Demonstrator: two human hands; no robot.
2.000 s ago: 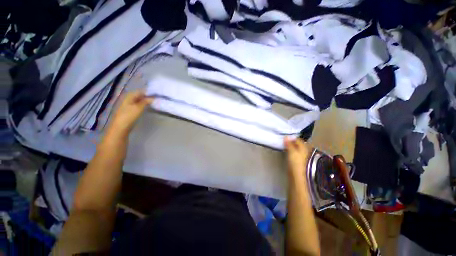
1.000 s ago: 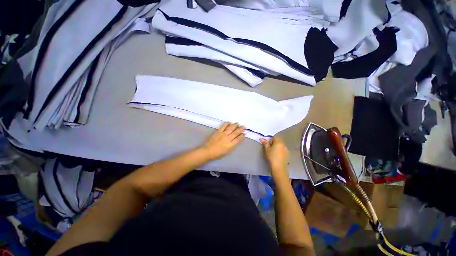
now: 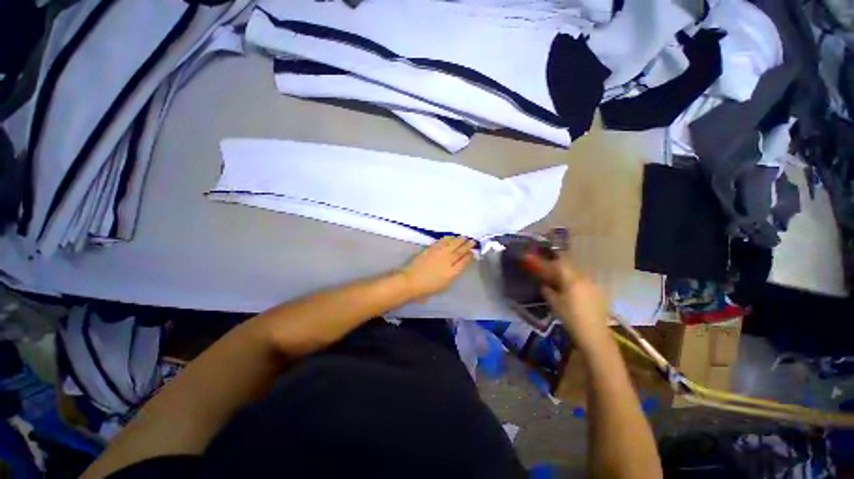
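Observation:
A white garment panel [image 3: 356, 182] with a thin dark stripe along its near edge lies flat on the table, its slanted end at the right. My left hand [image 3: 438, 266] lies with its fingers on the panel's near edge, toward the right end. My right hand [image 3: 567, 292] grips the handle of the steam iron [image 3: 521, 271]. The iron is blurred, and its tip is at the panel's near right corner. I cannot tell whether its sole touches the cloth.
Fanned striped panels [image 3: 112, 103] lie at the left. Unpressed white and black pieces [image 3: 421, 75] lie at the far centre and right. A flat black square [image 3: 682, 223] is at the right. Yellow hoses [image 3: 740, 400] trail right, past a cardboard box [image 3: 707, 354] below the table.
My right hand has let go of the panel's edge and taken the iron, moving it left to the panel. My left hand stays on the near edge. The camera view has shifted slightly.

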